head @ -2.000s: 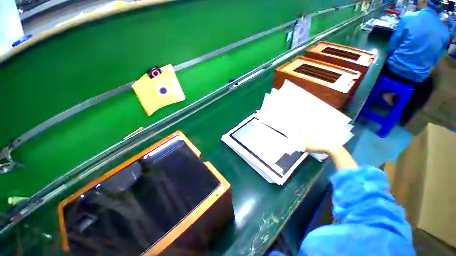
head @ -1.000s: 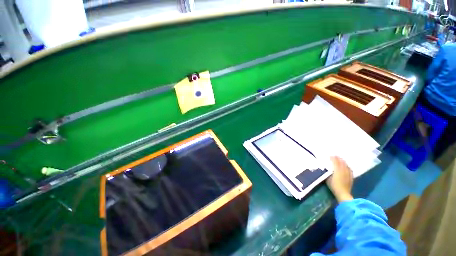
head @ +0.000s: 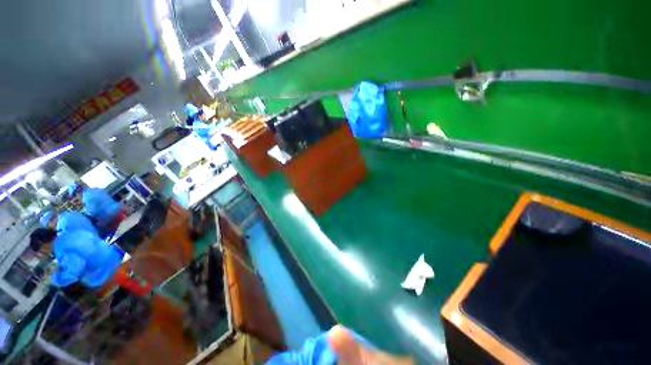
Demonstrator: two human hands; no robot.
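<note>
The wooden housing [head: 467, 285], with its orange-brown rim, stands at the lower right, cut off by the picture's edge. A glossy black panel [head: 564, 292] lies in its top and shows a dark reflection. A small crumpled white scrap [head: 418, 275] lies on the bench left of the housing. My left hand [head: 360, 351] is at the bottom edge, blurred and partly cut off, below the scrap and apart from the housing. Its fingers cannot be made out clearly. My right hand is out of the picture.
Dark units [head: 305, 128] sit on a brown housing [head: 328, 171] farther along the green bench [head: 400, 207]. A blue bag [head: 368, 110] hangs at the backboard. An open carton [head: 246, 349] stands beside the bench. Several people in blue smocks are at the left and far back.
The view has swung left. The white sheets, slotted housings and right hand have left the picture. The black-topped housing now shows at the right; the left hand has appeared at the bottom.
</note>
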